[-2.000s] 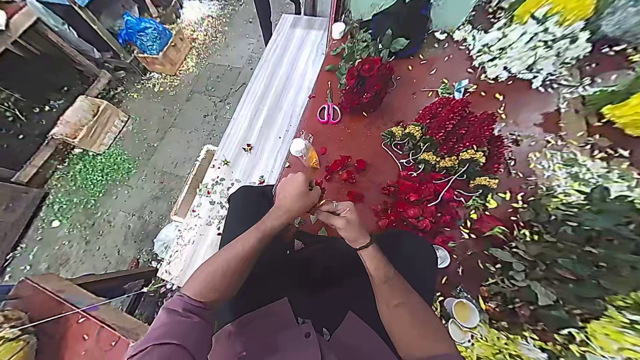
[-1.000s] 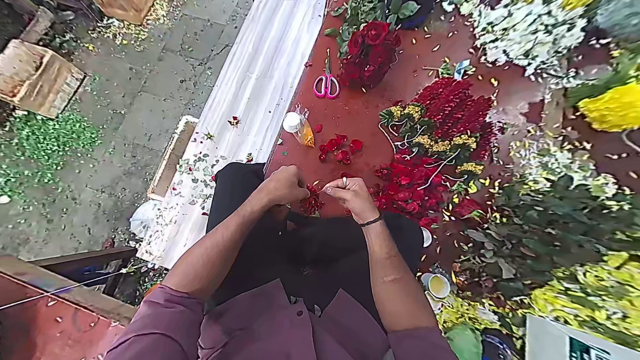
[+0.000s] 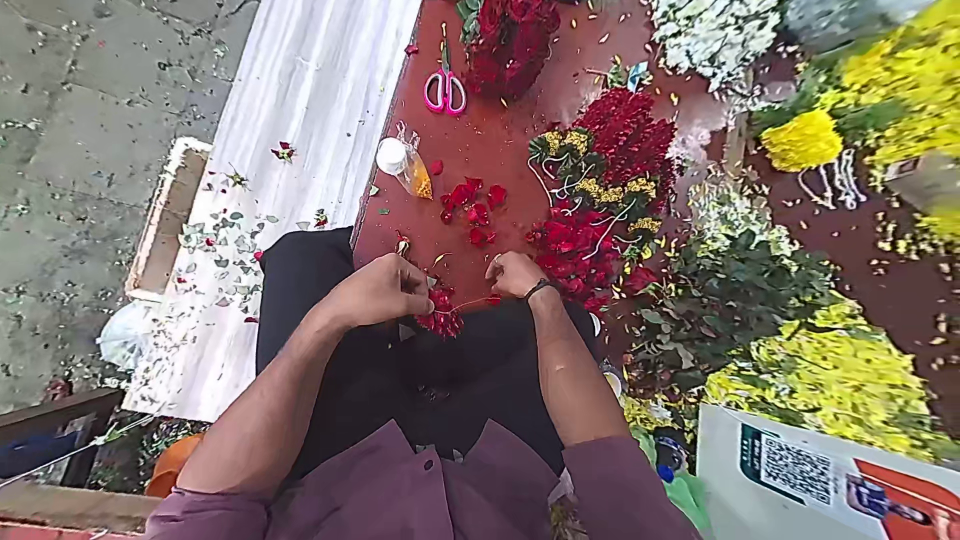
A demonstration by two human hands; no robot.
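Over my lap, my left hand [image 3: 386, 292] is closed on the top of a small red flower bunch [image 3: 441, 316]. A thin thread [image 3: 476, 303] runs from that bunch toward my right hand [image 3: 516, 274], whose fingers are pinched together near a red petal on the thread; the fingertips' hold is partly hidden. Loose red petals [image 3: 474, 208] lie on the red surface just beyond my hands. Farther off are pink-handled scissors [image 3: 445, 91] and a clear plastic bag [image 3: 417, 174] with orange bits beside a white round lid [image 3: 391, 156]. A heap of red petals [image 3: 574, 247] sits right of my right hand.
Red garlands [image 3: 630, 131] with yellow-gold trim and white strings lie to the right, near leafy stems [image 3: 739, 289] and yellow flowers [image 3: 825, 375]. A red rose bunch [image 3: 511, 45] is at the top. A white corrugated sheet [image 3: 300, 97] and a shallow box [image 3: 169, 217] are on the left.
My hands have moved apart, with the thread now visible between them and the red bunch hanging by my left hand. The view has shifted closer to the work.
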